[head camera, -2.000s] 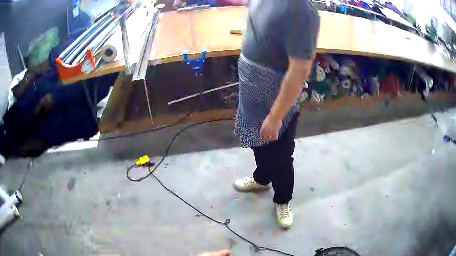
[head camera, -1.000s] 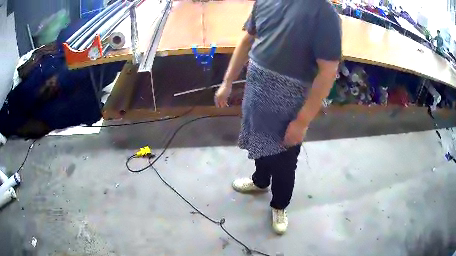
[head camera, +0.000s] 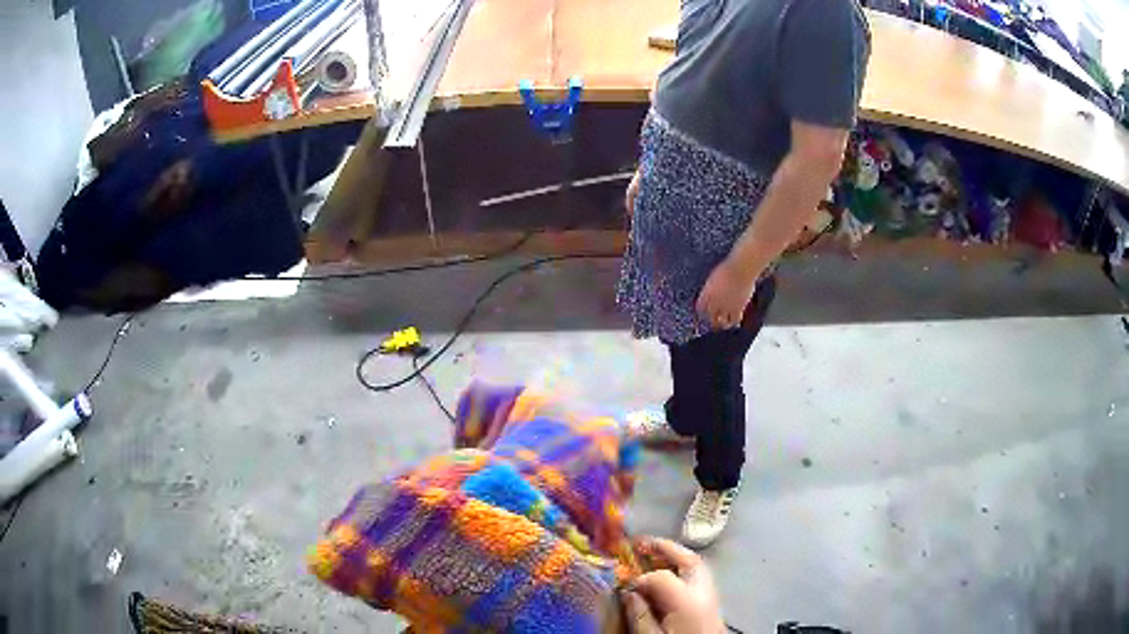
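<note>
A fuzzy plaid garment (head camera: 495, 533) in orange, blue and purple checks is held up at the bottom centre, above the floor. One hand (head camera: 672, 588) at its right side pinches the garment's edge between the fingertips. The hand enters from the bottom edge, right of centre, and looks like my right hand. My left hand is not visible; it may be hidden behind the garment or below the picture.
A person (head camera: 743, 186) in a grey top and patterned apron stands ahead by a long brown worktable (head camera: 594, 50). A black cable with a yellow plug (head camera: 402, 339) lies on the floor. White rolls (head camera: 37, 464) are at left, woven brown edge (head camera: 186, 617) bottom left.
The plaid garment and the hand holding it have come into view at the bottom. The standing person and the table appear further right. The person's far arm has dropped mostly out of sight.
</note>
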